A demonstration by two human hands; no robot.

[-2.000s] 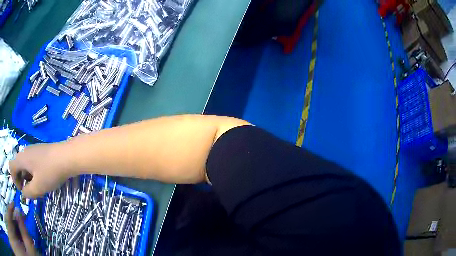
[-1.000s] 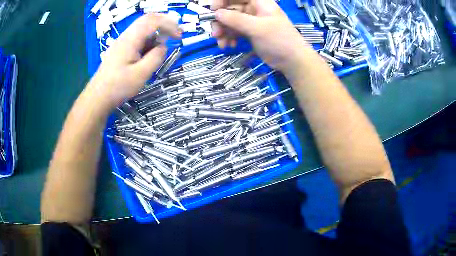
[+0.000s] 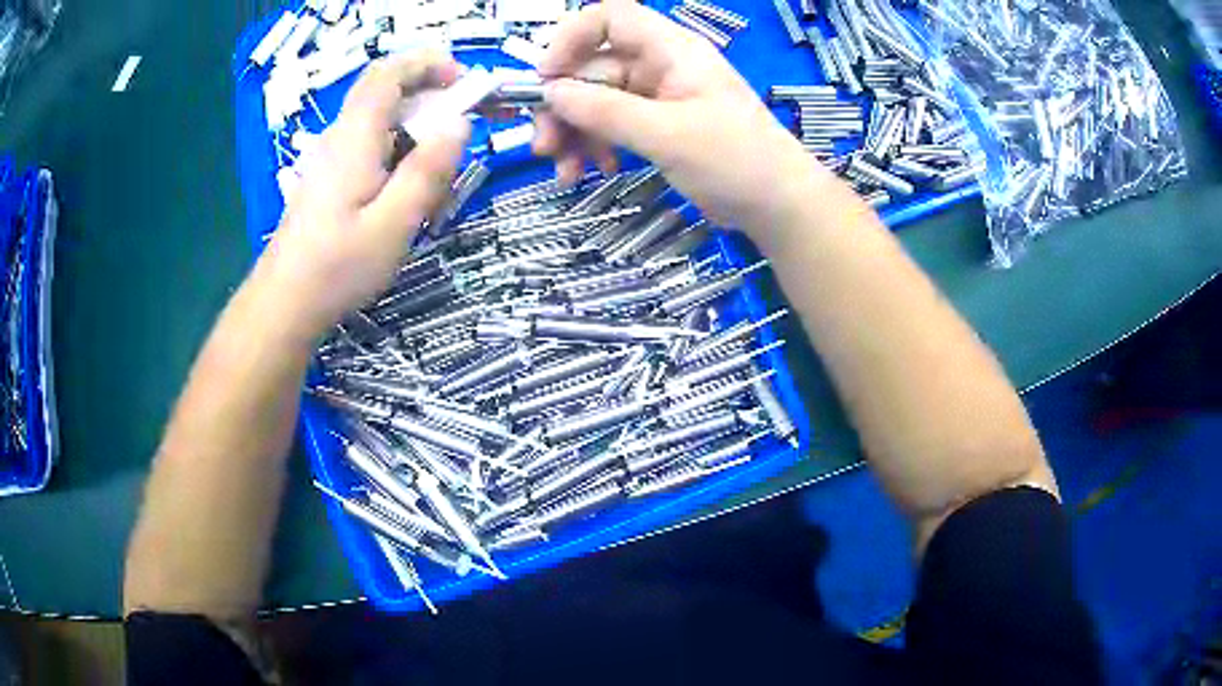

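My left hand (image 3: 382, 154) holds a white plastic piece (image 3: 449, 105) between thumb and fingers, over the border of the far and near trays. My right hand (image 3: 637, 101) holds a metal sleeve (image 3: 520, 93) by its right part. The sleeve's left end meets the white piece; the fingers hide whether it is inserted. The far tray (image 3: 251, 101) holds white plastic pieces. The near tray (image 3: 563, 539) is heaped with assembled units (image 3: 590, 328), silver tubes with thin pale rods sticking out.
The right-hand tray (image 3: 938, 201) holds loose metal sleeves. A clear plastic bag (image 3: 1072, 121) of silver tubes lies beside it. A side tray (image 3: 38, 335) is at the far left. A stray white piece (image 3: 127, 73) lies on the green bench. Blue floor shows at lower right.
Two seconds ago the view was turned right, with my right hand at the white pieces. Since one second ago my hands have come together, bringing sleeve and white piece end to end.
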